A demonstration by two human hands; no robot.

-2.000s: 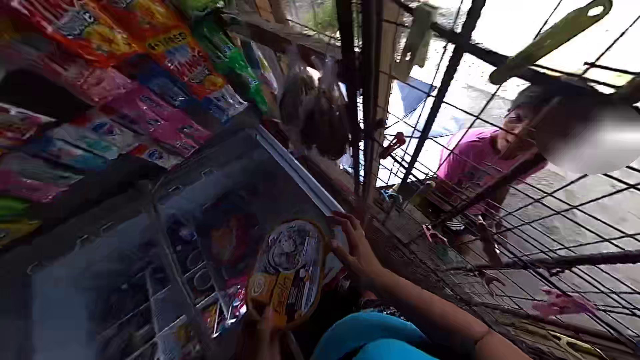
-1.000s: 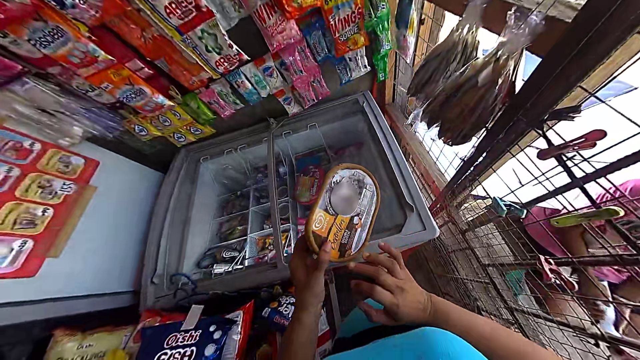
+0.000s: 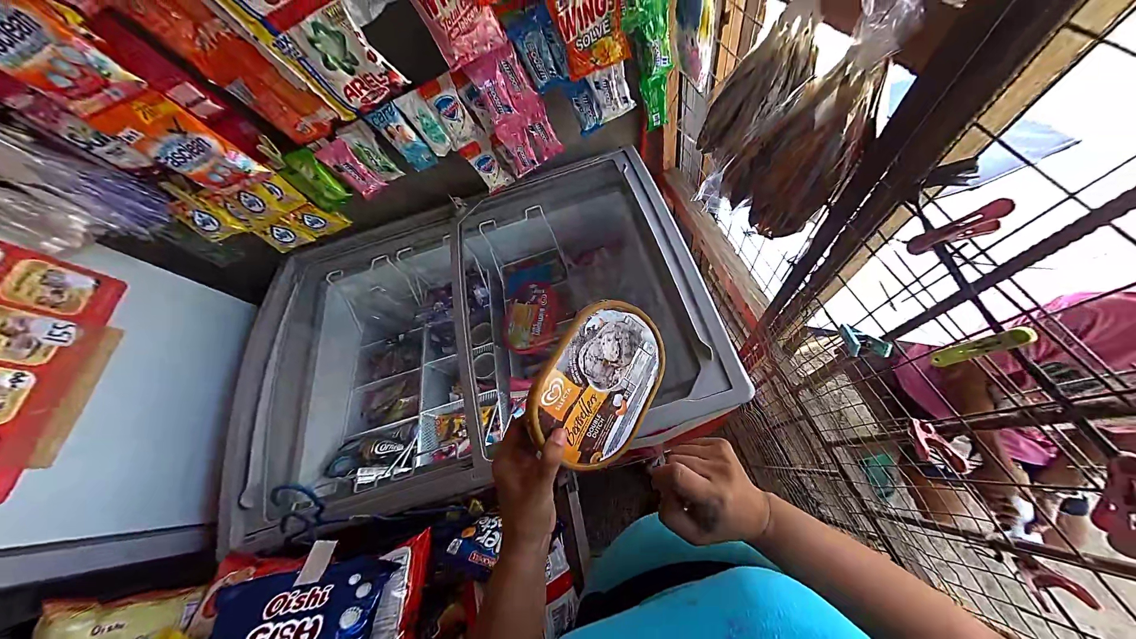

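My left hand (image 3: 530,479) grips the lower left end of an oval Selecta ice cream tub (image 3: 596,383), its printed lid turned up toward me. Beside the tub's lower right, my right hand (image 3: 710,491) is curled near the front edge of the chest freezer (image 3: 701,355); whether its fingers hold something small cannot be told. Under the freezer's glass lids, wire baskets and dividers hold packaged ice cream, among them a red tub (image 3: 531,318). The tub in my hand is above the right part of the glass.
Detergent sachets (image 3: 177,142) hang behind the freezer. Snack bags (image 3: 297,603) lie in front. At right, a wire grille (image 3: 852,435) carries clothespins (image 3: 983,346), with plastic bags of dark goods (image 3: 799,124) hanging near it. A person in pink (image 3: 1047,373) is outside.
My right hand has come away from the tub and its fingers have curled. The tub stays in my left hand. The view has swung from the grille toward the freezer.
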